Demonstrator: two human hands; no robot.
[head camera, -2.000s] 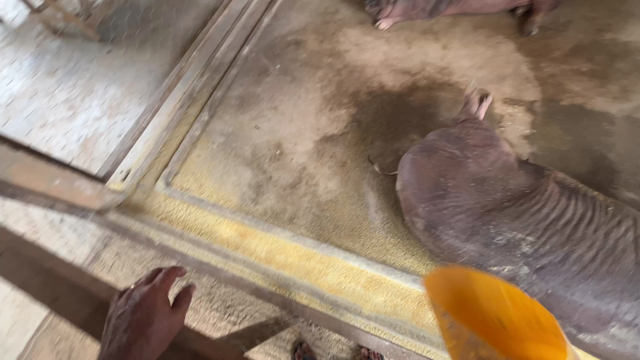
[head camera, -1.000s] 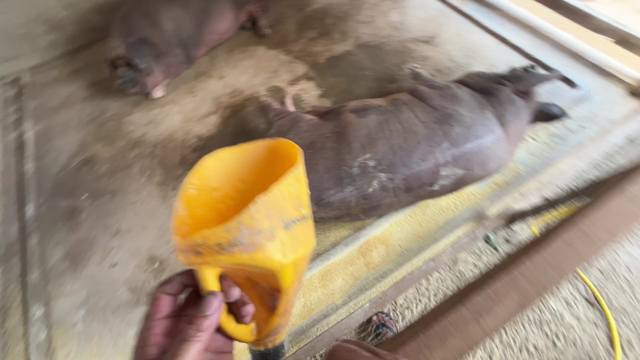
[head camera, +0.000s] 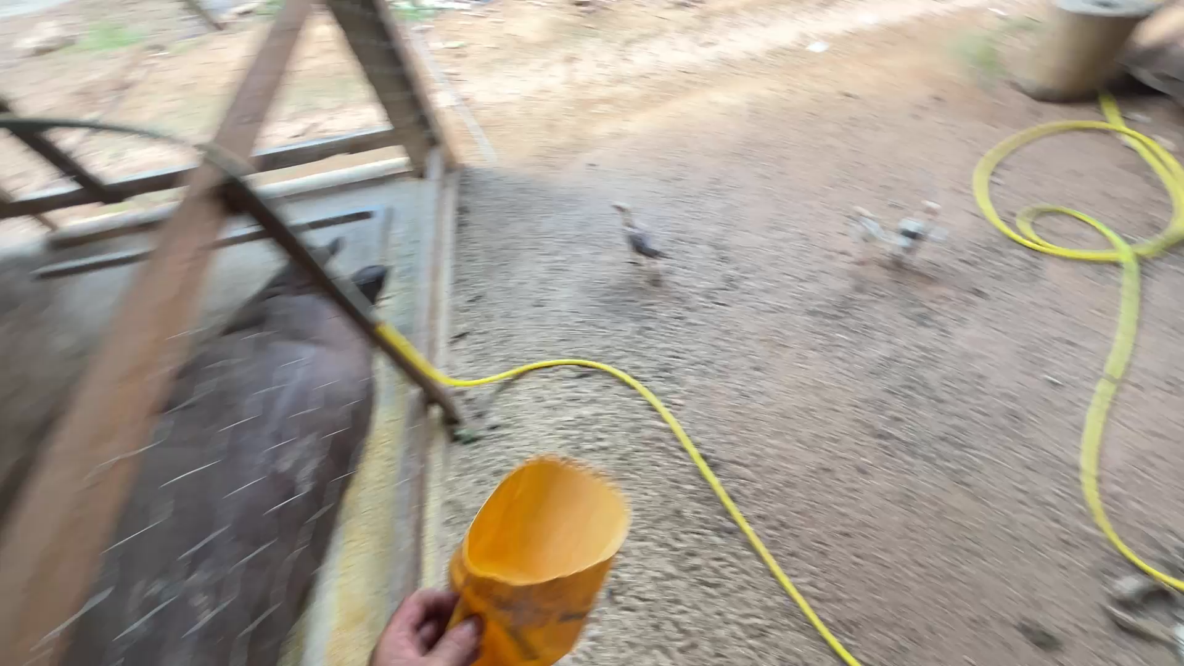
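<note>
My left hand (head camera: 430, 631), at the bottom left of centre, grips a yellow-orange plastic scoop (head camera: 546, 527) at its left side. The scoop's wide mouth points upward, and its outer wall has dark smudges. From this angle its inside looks bare, though blur hides small detail. Left of the hand, a large dark pig (head camera: 259, 416) lies on the pen floor behind wire mesh. Between pig and hand runs a pen ledge (head camera: 356, 546) with a yellowish, grainy layer. My right hand is out of view.
A brown wooden beam (head camera: 157, 314) slants across the left. A yellow hose (head camera: 684, 444) crosses the gravelly ground (head camera: 888, 435) and coils at the right. A dark bird (head camera: 640, 242) and a blurred pale bird (head camera: 908, 236) stand ahead. A round container (head camera: 1078, 51) stands far right.
The view has swung far to the right, from the pen to the ground outside. Two seconds ago my left hand was empty and spread; one second ago it held the scoop.
</note>
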